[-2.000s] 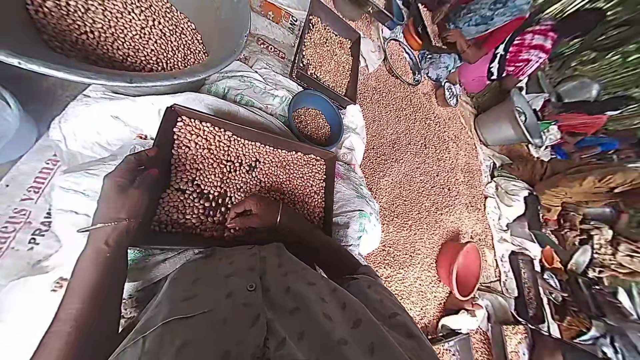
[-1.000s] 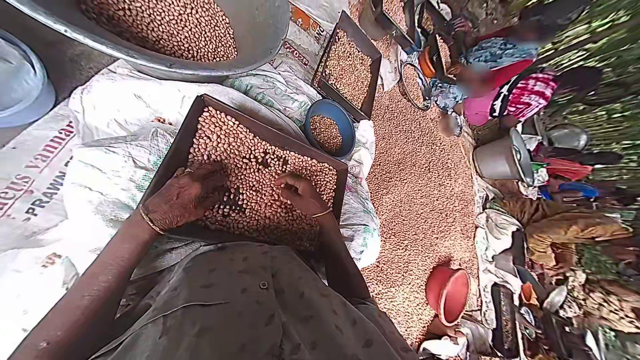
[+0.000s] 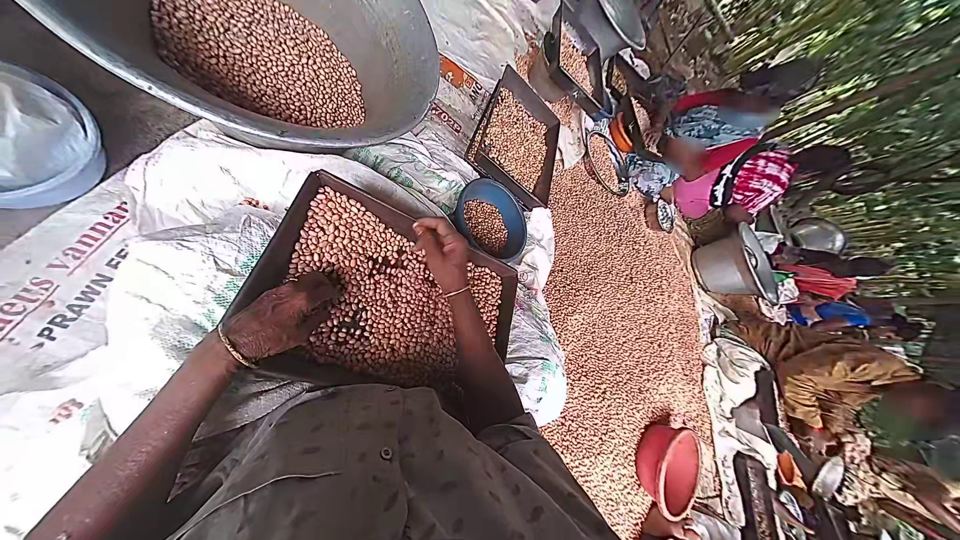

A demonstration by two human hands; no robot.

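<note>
A dark rectangular tray (image 3: pixel 259 281) full of pinkish-tan nuts or beans (image 3: pixel 375 300) lies in front of my body. My left hand (image 3: pixel 289 315) rests palm down on the nuts at the tray's left part, fingers bent; whether it holds any is hidden. Bent over the tray's far rim is my right hand (image 3: pixel 442 251), its fingertips near a blue bowl (image 3: pixel 517 217) that has nuts in it. Dark gaps show among the nuts between the two hands.
A large metal basin (image 3: pixel 405 75) of nuts stands at the upper left, near a white tub (image 3: pixel 94 142). Beyond the blue bowl is another filled tray (image 3: pixel 551 139). Nuts cover the ground (image 3: pixel 622 300) at right, with a red bucket (image 3: pixel 664 457), a grey bucket (image 3: pixel 724 266) and seated people.
My right hand has moved from over the nuts to the tray's far rim. My left hand, at the tray's left edge two seconds ago, is over the nuts.
</note>
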